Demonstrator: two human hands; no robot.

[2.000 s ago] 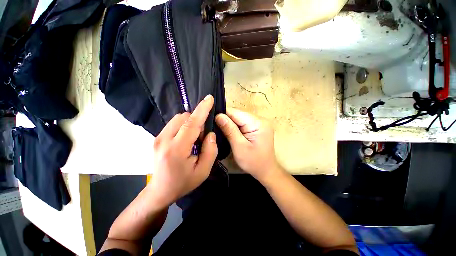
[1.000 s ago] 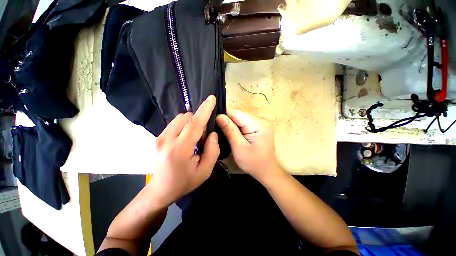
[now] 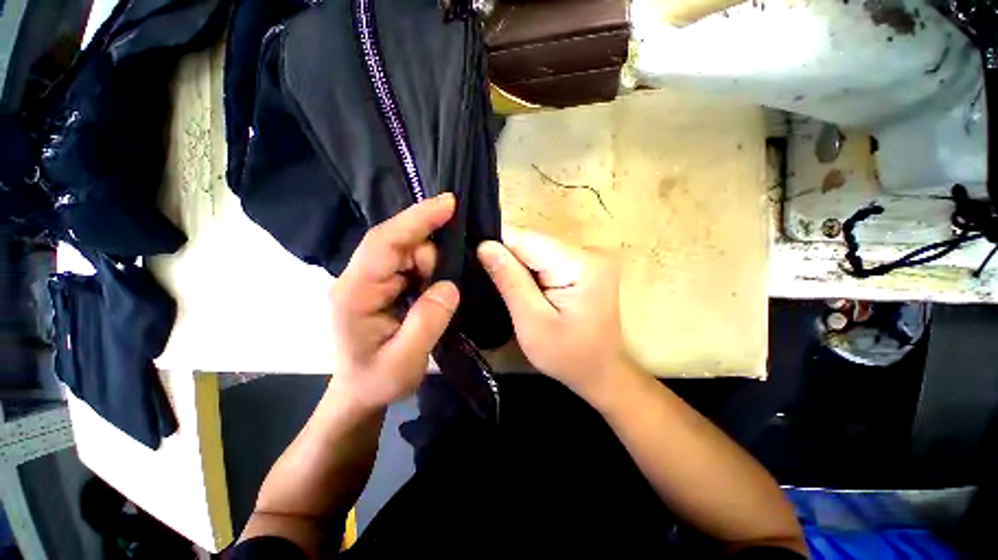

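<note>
The dark-grey gusset strip (image 3: 328,104), with a purplish zipper (image 3: 389,109) along it, runs from the machine down toward me. It lies with a black bag panel (image 3: 290,213). My left hand (image 3: 383,295) is over the strip's lower part, index finger and thumb apart, other fingers curled; no clear grip shows. My right hand (image 3: 569,312) pinches the black seam edge (image 3: 478,197) from the right, thumb on top, fingers partly hidden. The seam edge leads up to small metal parts (image 3: 465,9) at the frame's top; the needle cannot be made out.
The brown machine bed (image 3: 558,49) is at top centre, the cream-white machine (image 3: 766,66) upper right. A loose thread (image 3: 571,186) lies on the worn worktable (image 3: 679,241). A black cord (image 3: 908,260) is at right. Black bag pieces (image 3: 115,339) lie at left.
The view has shifted slightly. My left hand has rolled, its fingers more curled and its index and thumb lifted off the strip somewhat. My right hand keeps its pinch; the zipper tail below shows more.
</note>
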